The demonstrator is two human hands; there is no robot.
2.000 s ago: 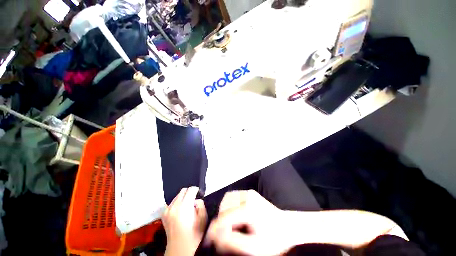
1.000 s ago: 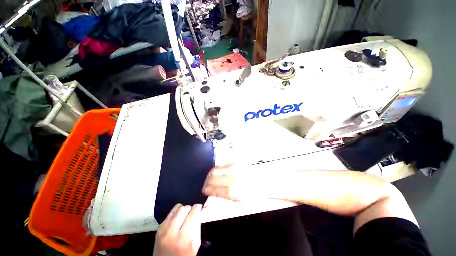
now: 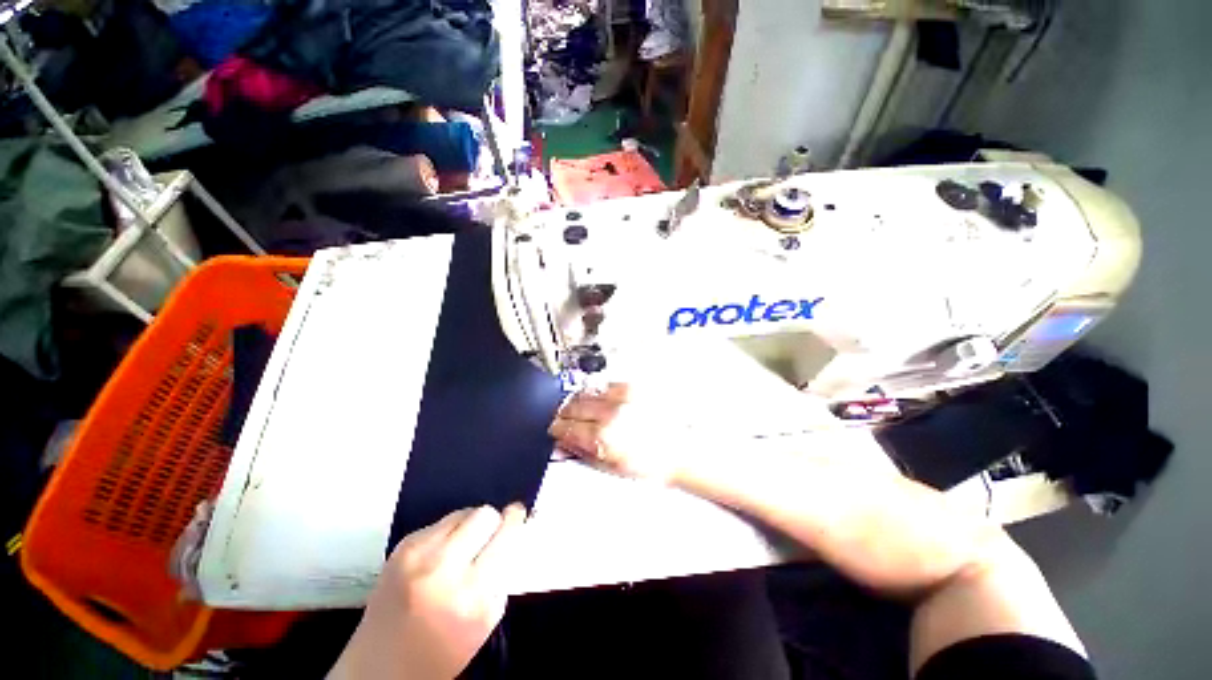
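A dark fabric panel (image 3: 465,399) lies flat on the white table, running from behind the machine head to the table's front edge. Its right edge is at the presser foot (image 3: 569,383), lit by a bluish spot. My left hand (image 3: 459,565) grips the panel's near end at the table's front edge. My right hand (image 3: 598,432) lies just in front of the presser foot, fingers at the panel's right edge; whether they pinch it or only press is hard to see. The cream-white sewing machine (image 3: 851,266) with blue "protex" lettering stands behind my right hand.
An orange slotted basket (image 3: 160,452) stands left of the table (image 3: 306,438). A flat black item (image 3: 950,432) and a dark cloth pile (image 3: 1103,419) lie at the right. Heaped clothing (image 3: 359,53) is behind at the left. A wall is at the right.
The view has turned, with the machine now upright in view. My right hand has moved from near the lap to the presser foot. The panel now extends behind the needle area.
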